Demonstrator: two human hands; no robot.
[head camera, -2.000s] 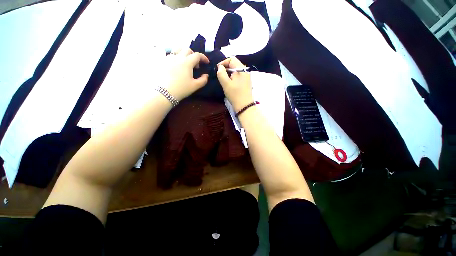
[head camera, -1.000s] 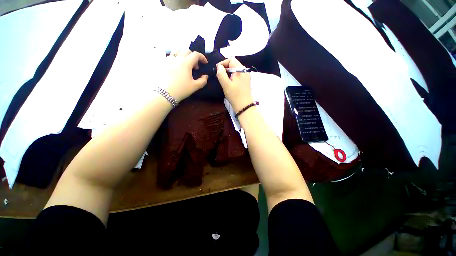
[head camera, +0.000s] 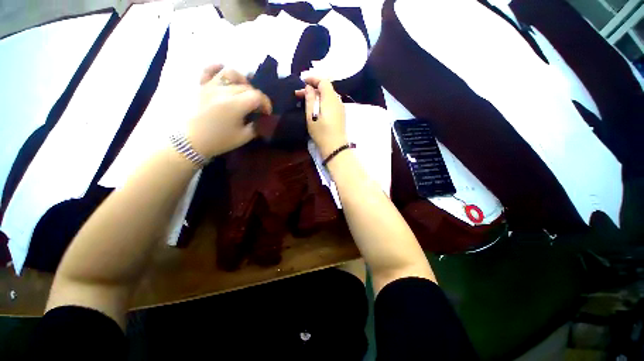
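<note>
Small dark cut pieces (head camera: 282, 99) lie at the centre between my hands. My left hand (head camera: 229, 113) is blurred, with fingers bent at the left edge of the dark pieces; a small reddish piece (head camera: 267, 125) shows below its fingertips, and whether it grips anything is unclear. My right hand (head camera: 325, 116) holds a thin pale pen (head camera: 315, 107), now nearly upright in the picture, with fingertips at the right edge of the dark pieces. Dark red-brown cut pieces (head camera: 265, 204) are piled below the hands.
White pattern pieces (head camera: 487, 92) lie over dark panels (head camera: 452, 106) on both sides. A curved white piece (head camera: 353, 49) is above the hands. A smartphone (head camera: 424, 156) and red ring (head camera: 474, 213) lie to the right. The brown table edge (head camera: 311, 261) is nearest me.
My left hand has moved left and slightly down, and its fingers have shifted. The pen has swung from pointing sideways to nearly upright. The small reddish piece now shows. The view has shifted slightly.
</note>
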